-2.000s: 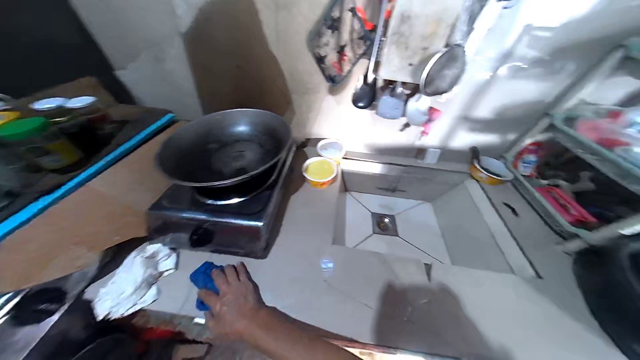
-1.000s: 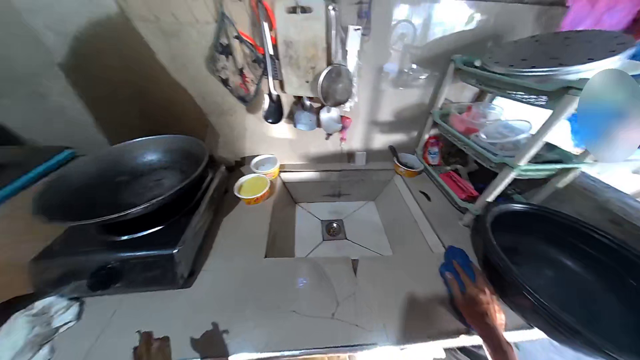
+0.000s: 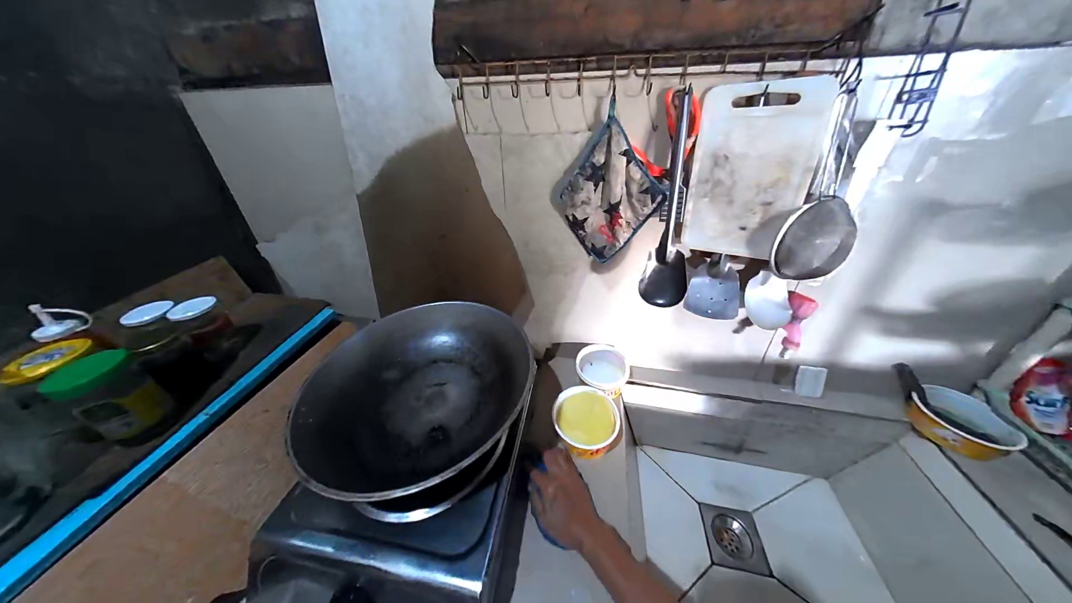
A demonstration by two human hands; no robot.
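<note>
My right hand (image 3: 568, 501) reaches in from the lower right and is closed on a blue cloth (image 3: 544, 529), most of it hidden under the fingers. It presses on the narrow strip of counter between the gas stove (image 3: 394, 548) and the sink (image 3: 775, 511). Just beyond the fingertips stands a tub with a yellow sponge or yellow contents (image 3: 586, 419), touching a second small tub (image 3: 603, 368) behind it. A large dark wok (image 3: 410, 402) rests on the stove, left of the hand. My left hand is out of view.
Lidded jars, one a green-lidded jar (image 3: 109, 394), stand on a blue-edged shelf (image 3: 167, 452) at the left. A cutting board (image 3: 754, 167), a strainer (image 3: 814, 239), a pot holder (image 3: 611, 193) and ladles hang on the wall. A yellow bowl (image 3: 963, 423) stands right of the sink.
My right hand, with the blue cloth, has gone from the counter right of the sink, beside the black basin, to the strip beside the stove. The view has swung left.
</note>
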